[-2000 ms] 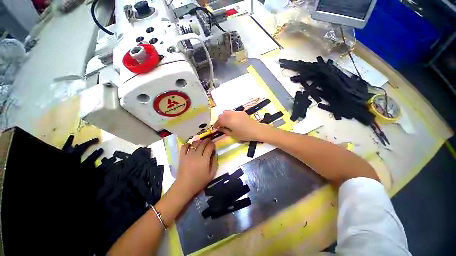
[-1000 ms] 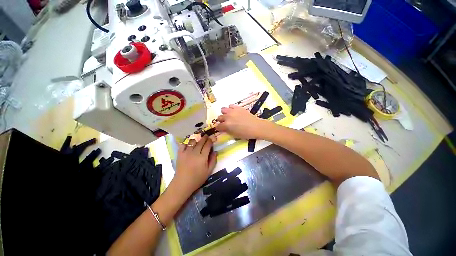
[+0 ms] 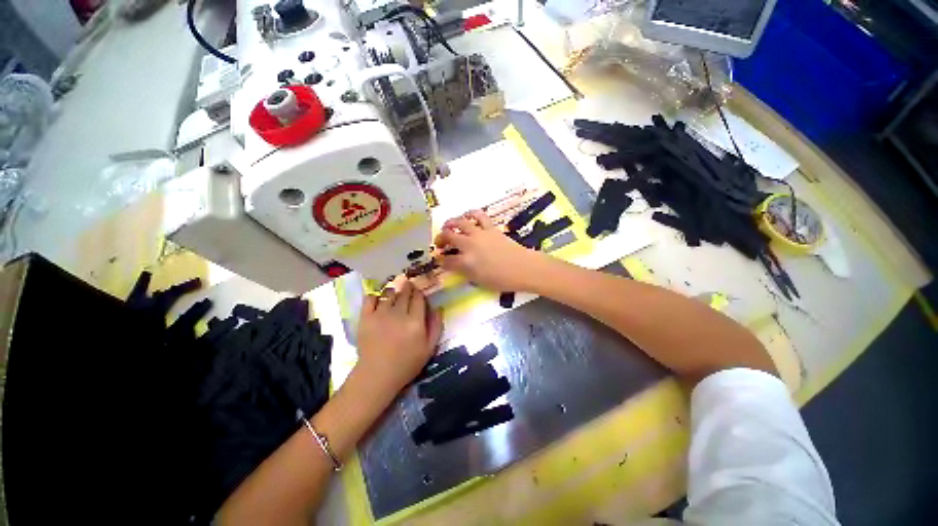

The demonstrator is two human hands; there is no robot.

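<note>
My left hand (image 3: 399, 329) lies at the front left edge of the pale jig, fingertips beside a short black tab (image 3: 422, 269) under the machine head (image 3: 329, 195). My right hand (image 3: 485, 252) is bent over the jig (image 3: 504, 175), fingertips at the right end of that tab. Whether either hand grips it is too small to tell. A few black strips (image 3: 540, 228) lie on the jig just right of my right hand. A group of black tabs (image 3: 463, 396) lies on the metal plate (image 3: 555, 360) in front. The needle area is mostly hidden.
A large black heap (image 3: 262, 380) lies beside the cardboard box (image 3: 12, 308) at left. Another black pile (image 3: 684, 180) lies at right, near the tape roll (image 3: 790, 221) and dark pointed snips (image 3: 784, 275). A screen (image 3: 710, 21), clear plastic (image 3: 658, 77) and a blue bin (image 3: 813, 72) are behind.
The strips right of my right hand have shifted and lie closer together. My right hand has moved slightly left and upward. The small black tab now lies between the two hands' fingertips.
</note>
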